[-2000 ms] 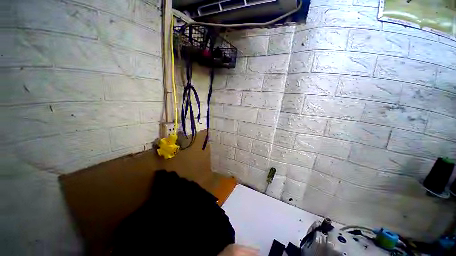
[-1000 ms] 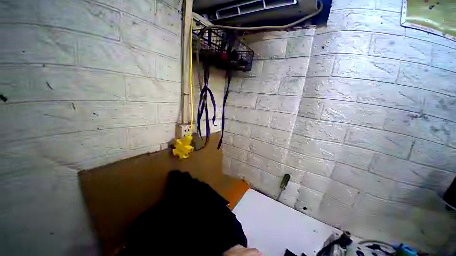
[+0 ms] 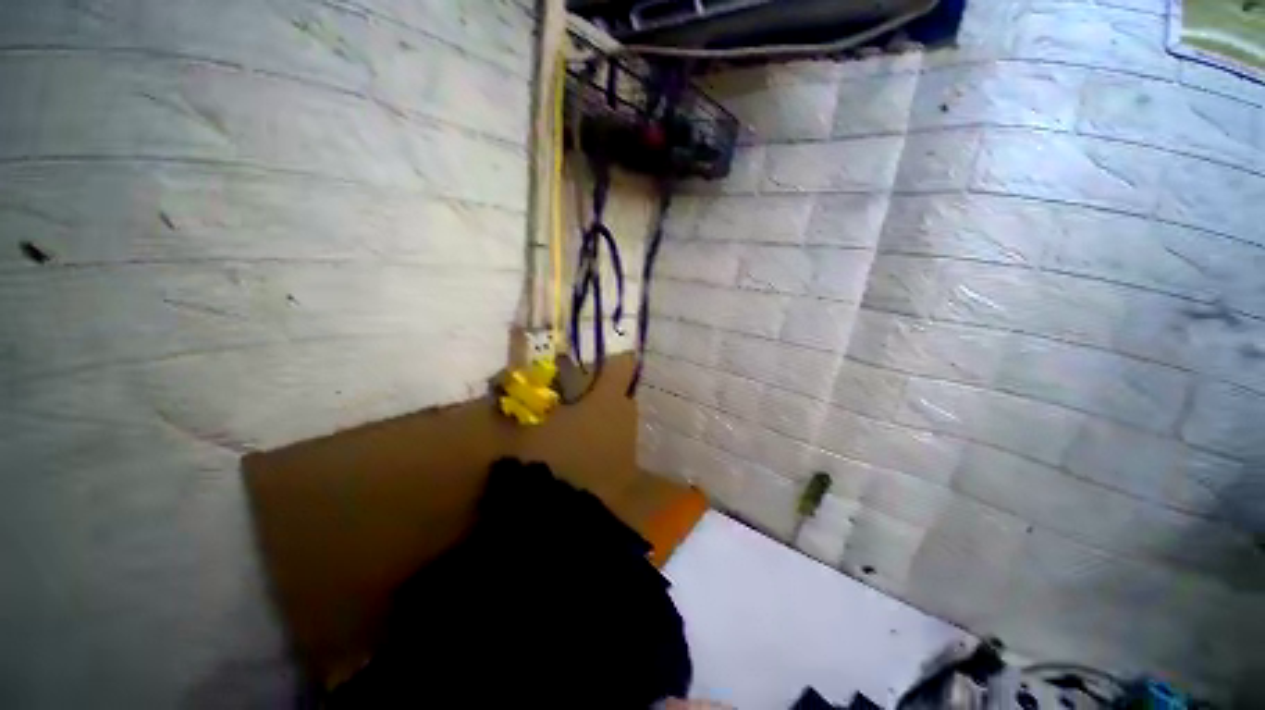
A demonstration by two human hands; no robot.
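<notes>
A large heap of black cloth (image 3: 541,610) lies at the bottom centre, against the brown cardboard guard (image 3: 389,513) and on the left part of the white table (image 3: 791,610). A small sliver of skin, part of a hand, shows at the bottom edge beside the cloth; which hand it is cannot be told, and its fingers are cut off. Small black fabric pieces (image 3: 832,698) lie at the bottom edge. The top of the sewing machine (image 3: 971,685) shows at the lower right, cut off and blurred.
A screwdriver (image 3: 814,492) stands against the white brick wall behind the table. A yellow plug (image 3: 529,393) sits below a socket. Dark straps (image 3: 597,298) hang from a wire basket (image 3: 666,139) in the corner. Something blue (image 3: 1163,694) is at the machine's right.
The view has turned to the right relative to nothing fixed but the scene shifts rightward in the picture. The hand near the cloth has sunk almost out of the picture, and the black thread cone has left it.
</notes>
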